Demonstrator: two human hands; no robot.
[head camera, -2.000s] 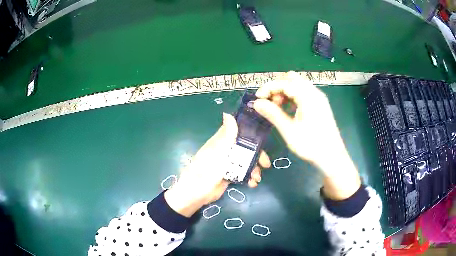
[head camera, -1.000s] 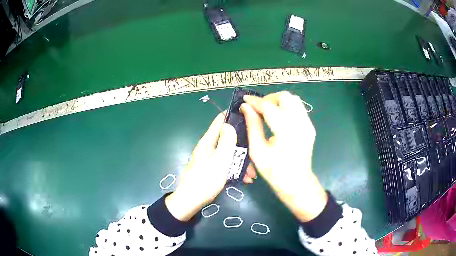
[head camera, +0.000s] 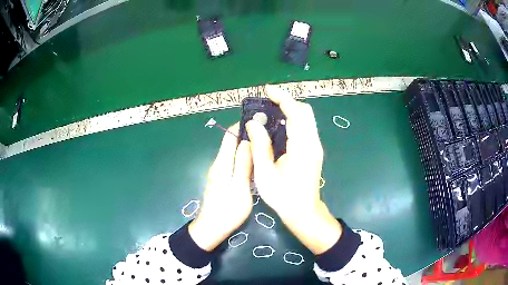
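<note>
My left hand (head camera: 223, 195) holds a dark phone housing (head camera: 249, 106) upright over the green bench, mostly covered by both hands. My right hand (head camera: 289, 172) grips the housing's right side, its thumb on the upper part beside a round pale disc (head camera: 260, 118). A thin reddish wire (head camera: 225, 129) with a white tip (head camera: 210, 122) trails from the housing's left side. The keypad area is hidden by my hands. Several white rings (head camera: 264, 220) lie on the bench below and around my hands, and one lies to the upper right.
A pale stained strip (head camera: 167, 109) divides the bench from the green conveyor (head camera: 122, 50). On the conveyor lie phone units (head camera: 213, 39), (head camera: 297, 43) and a small dark part (head camera: 332, 54). Black trays (head camera: 445, 161) are stacked at right. A red stool (head camera: 454, 273) and pink cloth show at lower right.
My right hand has closed around the housing, its thumb now lower on the upper part. A round disc now shows there. The phones on the conveyor have moved left.
</note>
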